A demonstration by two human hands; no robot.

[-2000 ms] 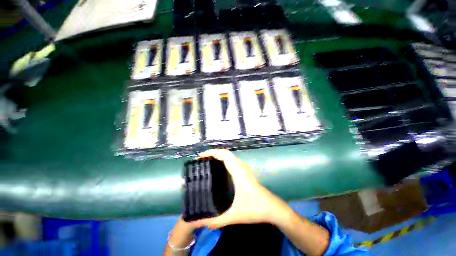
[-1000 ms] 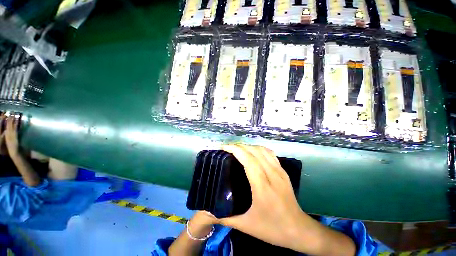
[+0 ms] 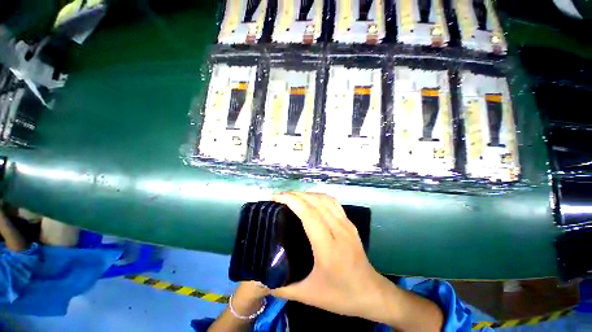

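Several black phone screens (image 3: 250,243) stand fanned in a stack in front of me, edges to the left. My right hand (image 3: 334,253) is wrapped over the stack, fingers across its top and thumb at its lower edge. My left hand (image 3: 250,295), with a bracelet at the wrist, comes from below and holds the stack from underneath; its fingers are hidden behind it. A black part (image 3: 360,224) sticks out right of my right hand. Beyond lies a clear blister tray (image 3: 285,170) with rows of white-backed display assemblies (image 3: 354,120), dark strips and orange bands showing.
A neighbouring tray stack (image 3: 578,188) with black rectangles is at the right edge. Crumpled whitish film (image 3: 32,61) lies at the left on the green mat (image 3: 130,110). Another person's arm and blue sleeve (image 3: 19,266) show at the lower left, below the bench edge.
The view has swung left, then slightly back right over the last second. Both hands keep the same hold on the black stack, which sits slightly further left and lower in view.
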